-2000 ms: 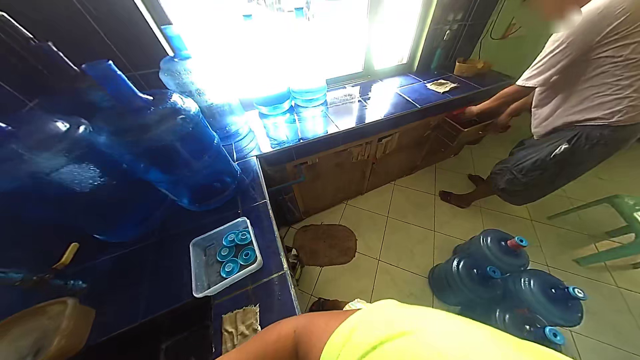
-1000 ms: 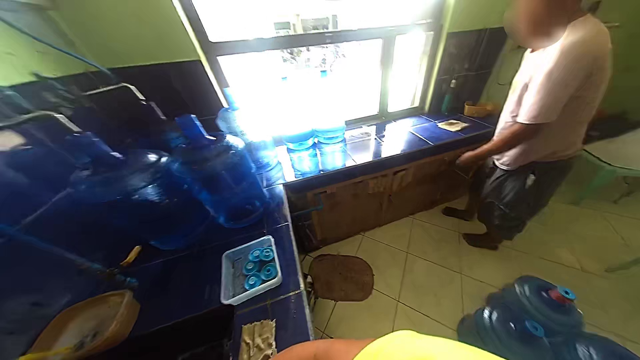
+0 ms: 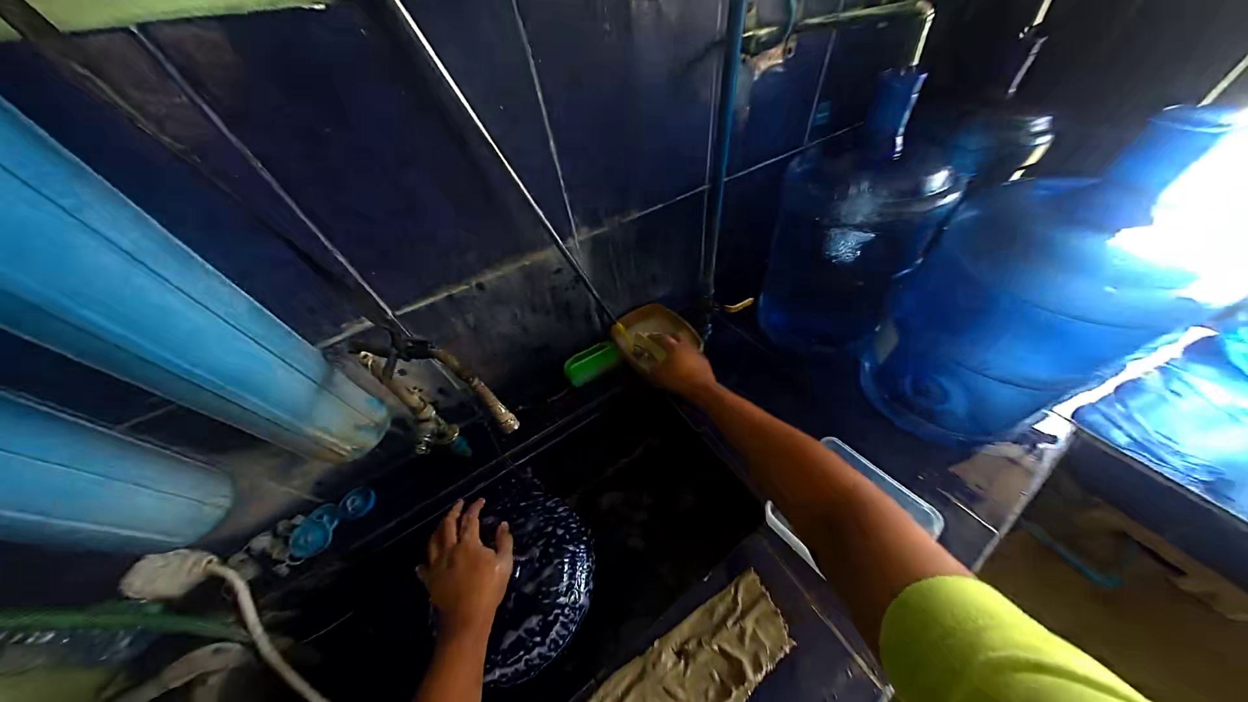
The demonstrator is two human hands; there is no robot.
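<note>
My left hand (image 3: 466,565) rests with fingers apart on a wet blue water jug (image 3: 546,585) in the dark sink basin (image 3: 643,487). Its surface is covered in droplets or suds. My right hand (image 3: 673,363) reaches into a tan plastic basin (image 3: 658,317) by the tiled wall; its fingertips are partly hidden, so a grip cannot be told. Touching the basin's left side is a green plastic item (image 3: 592,364). A faucet (image 3: 478,390) juts from the wall above the jug.
Large blue water jugs (image 3: 858,244) stand on the counter at right. A clear plastic tray (image 3: 887,487) lies under my right forearm, near a crumpled brown cloth (image 3: 702,648). Blue filter housings (image 3: 195,283) hang at left, above blue caps (image 3: 312,534) and a pale hose (image 3: 258,614).
The view has swung left to the sink. Both my hands now show, the left on the wet jug and the right in the tan basin. The other person is out of view.
</note>
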